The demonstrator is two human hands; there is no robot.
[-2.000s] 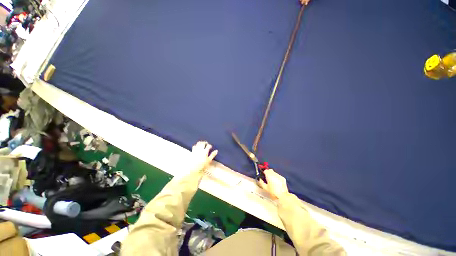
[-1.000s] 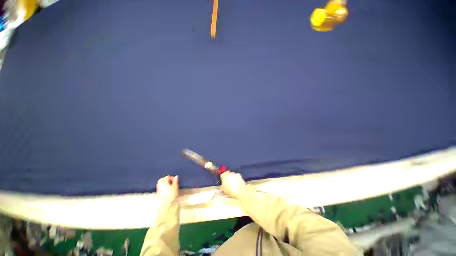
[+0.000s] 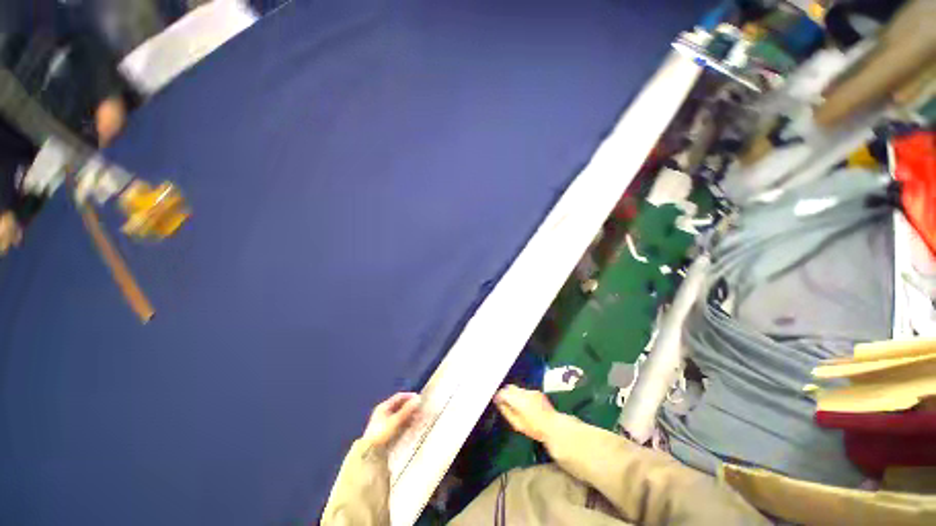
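The navy cloth (image 3: 339, 195) covers most of the table, and its near edge lies along the pale table border (image 3: 534, 277). My left hand (image 3: 393, 419) is at the cloth's near edge with its fingers curled; whether it pinches the cloth is unclear. My right hand (image 3: 525, 413) is at the outer side of the pale border, above the floor. It is blurred, and I cannot tell if it holds anything. The shears do not show. An orange-brown wooden strip (image 3: 121, 269) lies or is held over the cloth at the left.
A yellow lump with white wrapping (image 3: 154, 211) hangs at the left. Another person's hand (image 3: 109, 119) is at the far side. A metal bar (image 3: 718, 62) crosses the table end. Grey fabric (image 3: 780, 329) and cardboard (image 3: 878, 372) are piled right of the scrap-strewn green floor (image 3: 606, 329).
The view has swung right toward the metal bar end. The shears, earlier in my right hand, no longer show. My right hand has moved from the cloth edge to the table's outer side.
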